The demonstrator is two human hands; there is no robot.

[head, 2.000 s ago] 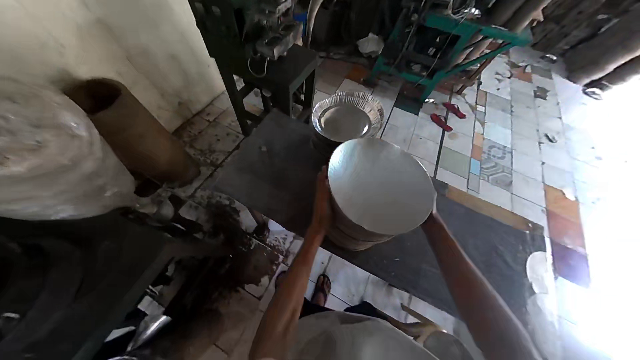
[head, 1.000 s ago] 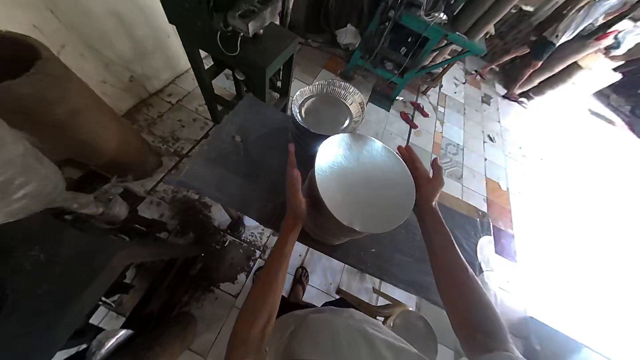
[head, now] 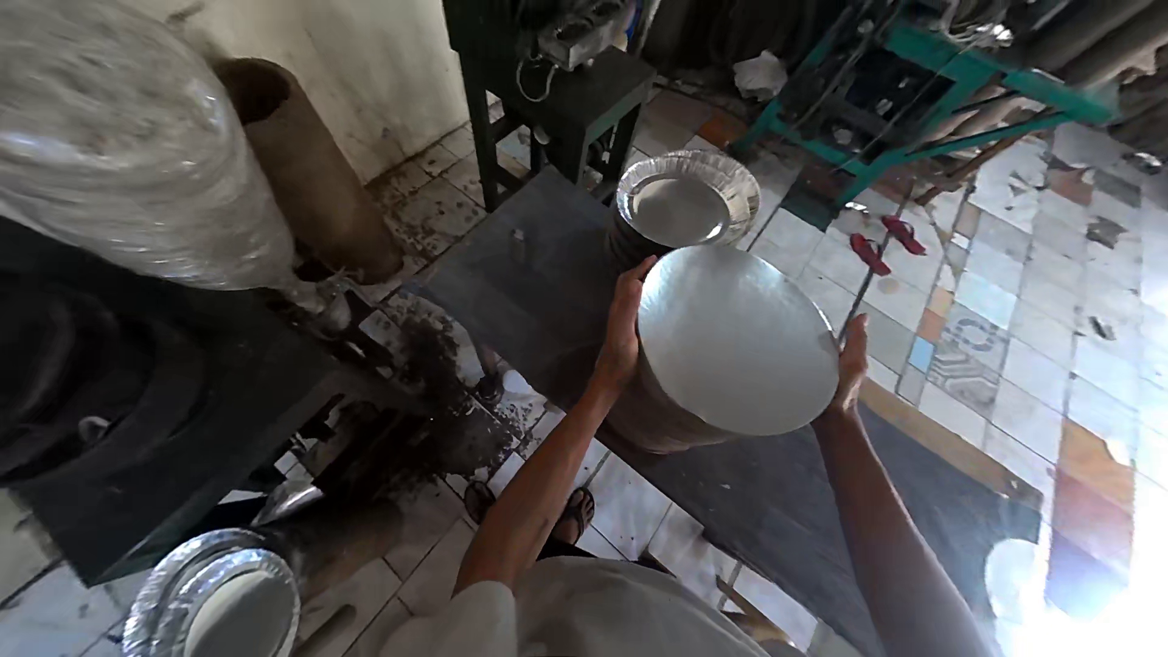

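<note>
A tall stack of round, flat foil discs [head: 739, 342] stands on the dark tabletop. My left hand [head: 627, 328] lies against its left side, and my right hand [head: 850, 370] rests along its right edge, so the stack is between my two palms. Just behind it stands a stack of round foil trays with crimped rims [head: 680, 205]. The undersides of both stacks are hidden or dark.
The dark table [head: 538, 265] runs diagonally before me. A green metal frame [head: 949, 64] and a dark machine stand [head: 593, 91] are beyond it. At left are a plastic-wrapped bundle [head: 119, 137] and a cardboard tube [head: 310, 164]; more foil trays [head: 219, 598] lie lower left.
One second ago my right hand was partly off the disc stack with its fingers spread; now it lies along the right edge. The view has shifted.
</note>
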